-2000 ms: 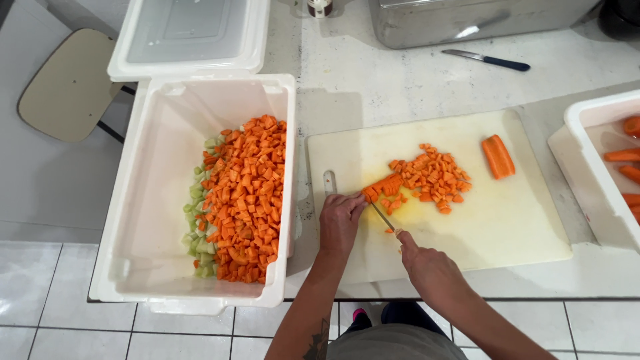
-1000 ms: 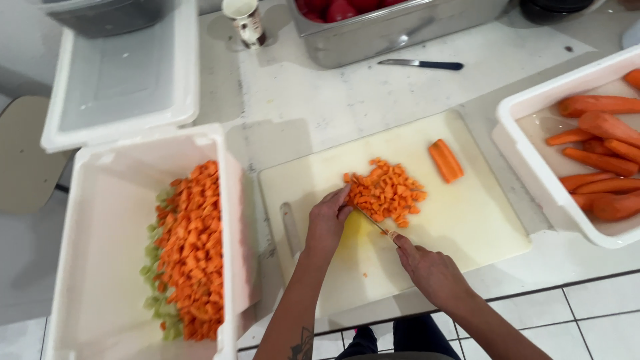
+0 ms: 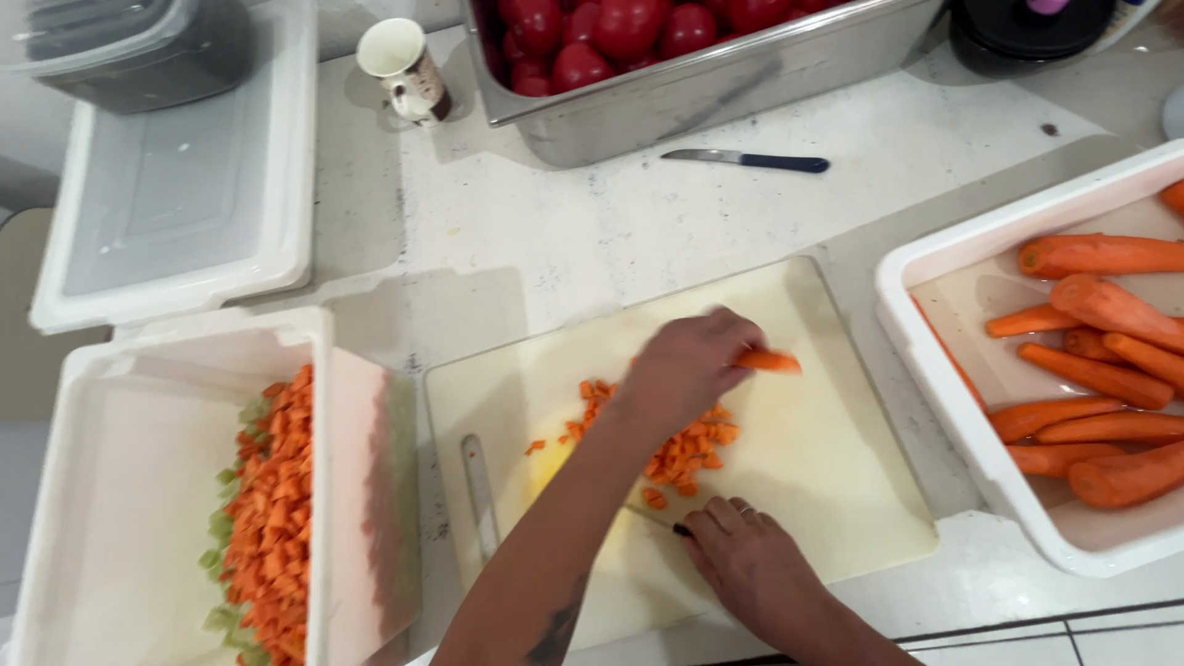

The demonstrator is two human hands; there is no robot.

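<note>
My left hand (image 3: pixel 696 363), blurred, reaches across the cutting board (image 3: pixel 795 444) and grips a carrot piece (image 3: pixel 775 361) near the board's far right part. Under my left forearm lies a pile of diced carrot (image 3: pixel 689 453), partly hidden by it. Low on the board, my right hand (image 3: pixel 751 562) is closed on the dark handle of a knife (image 3: pixel 659 518), whose blade points left and is partly hidden behind the left forearm. Left of the board, a deep white plastic tub (image 3: pixel 322 481) holds diced carrots (image 3: pixel 277 527) beside pale green chopped pieces (image 3: pixel 218 527).
A white bin (image 3: pixel 911 305) of whole peeled carrots (image 3: pixel 1101 370) stands at right. Behind the board lie a small dark-handled knife (image 3: pixel 782 163), a steel pan (image 3: pixel 638 116) of red tomato-like produce (image 3: pixel 629 28) and a cup (image 3: pixel 414 79). A translucent lid (image 3: pixel 185 194) is at upper left.
My left hand has left the diced pile, moved right and taken hold of the carrot piece that lay alone on the board. The right hand still holds the knife. The view has shifted.
</note>
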